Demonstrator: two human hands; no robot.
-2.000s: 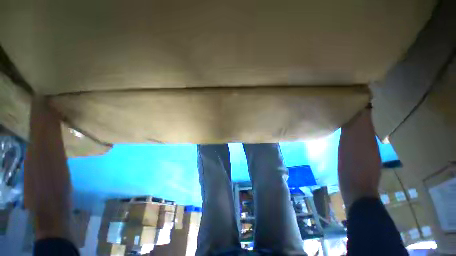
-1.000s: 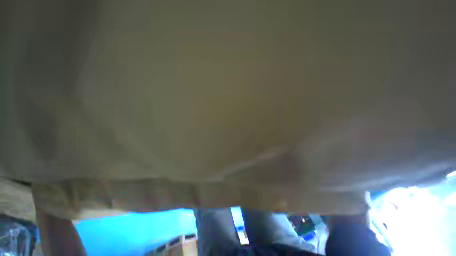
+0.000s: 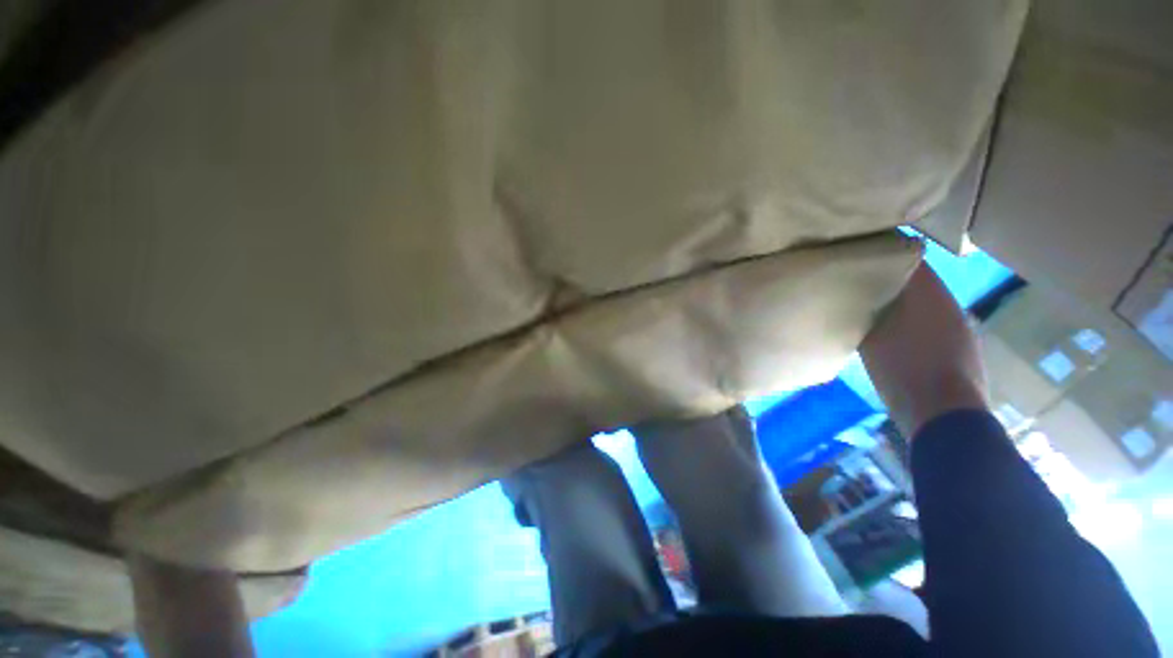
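Note:
A large kraft-wrapped bundle (image 3: 540,347), brown and creased, fills the upper and middle view close to the camera, tilted with its left end lower. My left hand (image 3: 190,604) is under its left end; only the wrist part shows, and the fingers are hidden by the paper. My right hand (image 3: 916,337) is at its right end, with the fingers hidden behind or under the edge. The bundle is held up between both hands, above the blue floor.
Large cartons (image 3: 1081,167) stand close at the right, some with white labels. Another brown paper-covered thing (image 3: 58,578) lies at the lower left. A blue object (image 3: 810,431) and a rack with small items (image 3: 855,508) are near my legs, on the blue floor (image 3: 425,578).
The bundle covered more of the view a second ago; it now tilts, right end higher. My right hand and sleeve show more, my left forearm less than two seconds ago.

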